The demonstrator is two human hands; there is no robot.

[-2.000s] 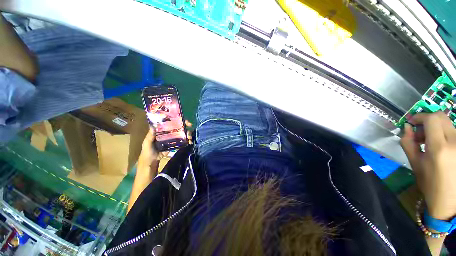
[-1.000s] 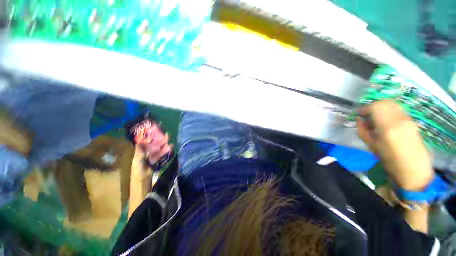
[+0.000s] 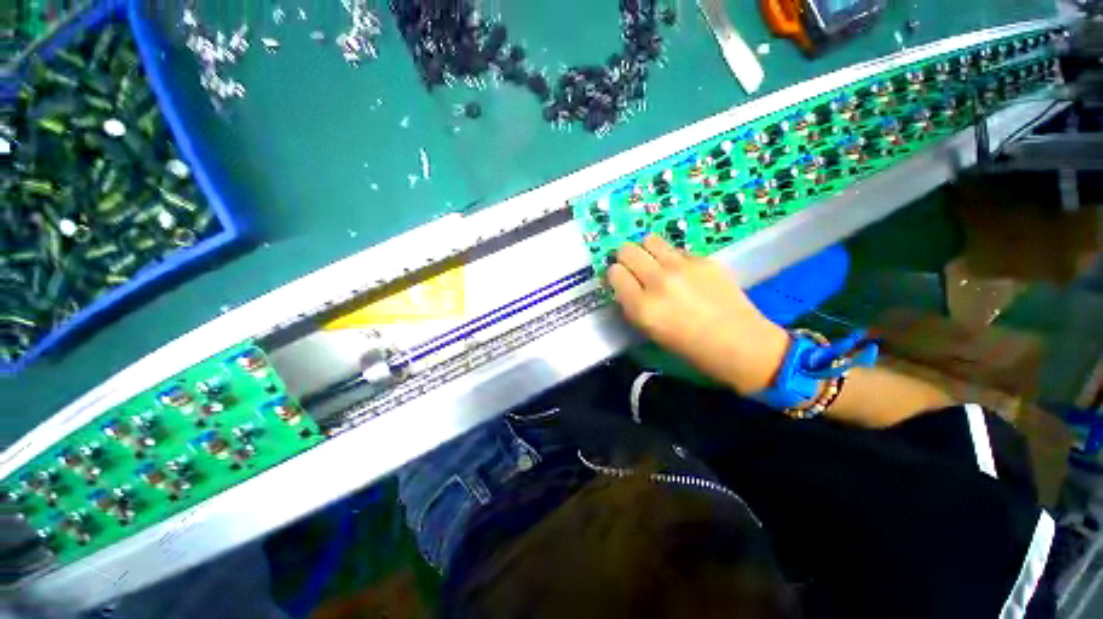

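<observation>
My right hand (image 3: 680, 312), bare with a blue strap and a beaded bracelet at the wrist, is at the near left corner of a long green circuit board (image 3: 774, 169). Its fingers are bent together over the board's edge; whether they hold a part or the board cannot be told. The board carries repeated groups of small parts and lies between the conveyor rails (image 3: 484, 385). A second green board (image 3: 157, 447) lies in the rails at the left. My left hand is not in view.
A blue bin (image 3: 200, 163) of dark cylinders stands upper left. Loose dark components (image 3: 599, 91) and silvery bits (image 3: 218, 55) lie on the green mat, with a thin pale tool (image 3: 732, 48) and an orange-and-black device (image 3: 823, 18). A yellow card (image 3: 411, 296) shows under the rails.
The view has swung from my lap up to the bench. My left hand and the phone have left the picture. My right hand remains at the board's left end.
</observation>
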